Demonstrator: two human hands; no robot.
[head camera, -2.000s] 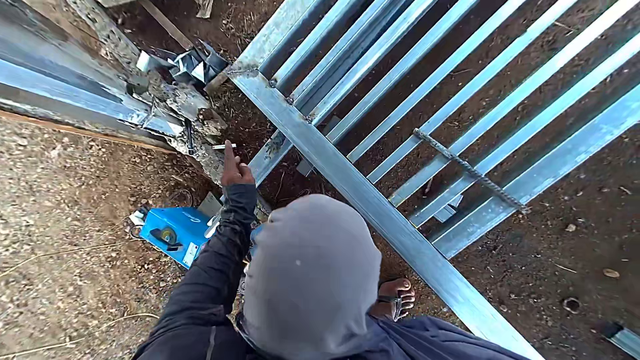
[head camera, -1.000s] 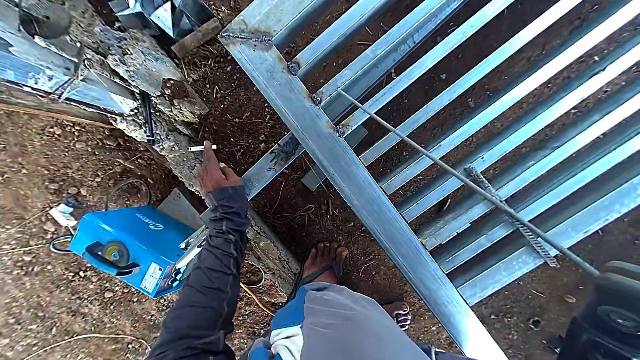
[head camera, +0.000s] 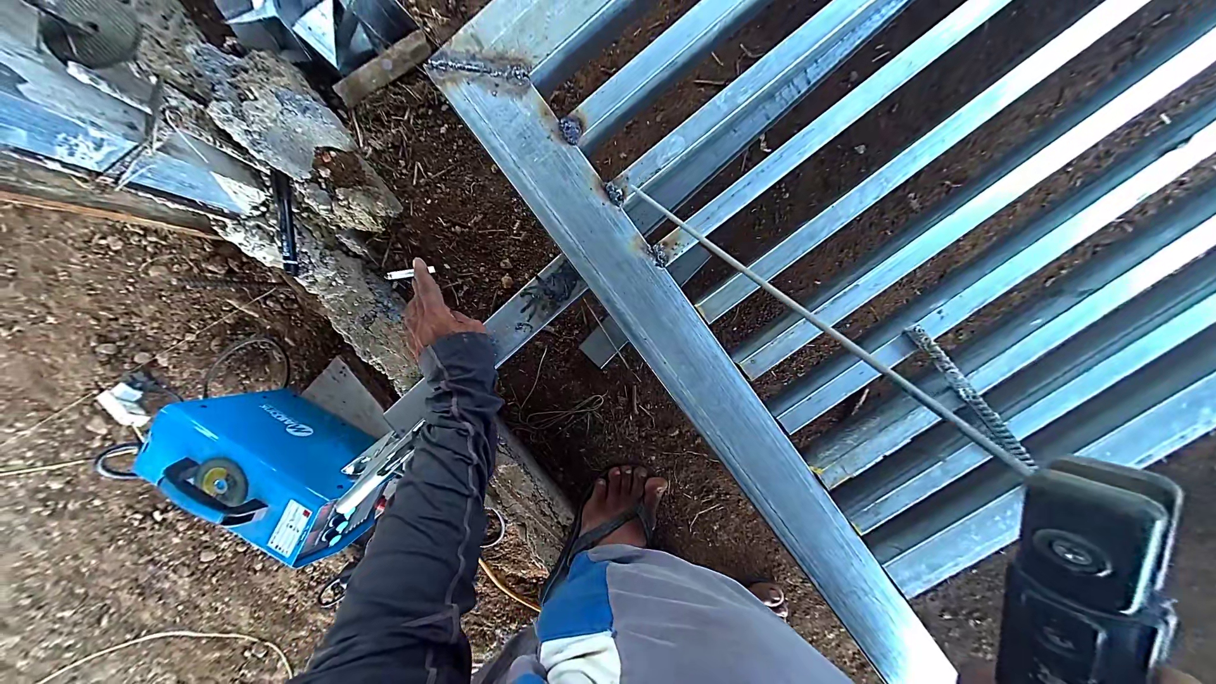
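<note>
My left hand (head camera: 437, 318) holds a cigarette (head camera: 408, 274) between its fingers, above the broken edge of a concrete strip and beside the end section of a galvanized steel bar (head camera: 518, 323). At the lower right a black electrode holder (head camera: 1088, 560) grips a long welding rod (head camera: 826, 328). The rod's far tip appears at a weld bead (head camera: 615, 193) on the frame of a galvanized steel grille (head camera: 684, 351); contact cannot be told. Only a sliver of my right hand (head camera: 977, 671) shows beside the holder, at the bottom edge.
A blue welding machine (head camera: 256, 456) stands on the soil at the left, with cables around it. Concrete (head camera: 275, 114) and a metal beam (head camera: 76, 104) lie at the upper left. A twisted rebar (head camera: 964, 389) crosses the grille bars. A sandalled foot (head camera: 622, 503) is beside the frame.
The electrode holder and rod, absent two seconds ago, have come into view from the right. The view has shifted closer to the grille. The cigarette stays in my left hand.
</note>
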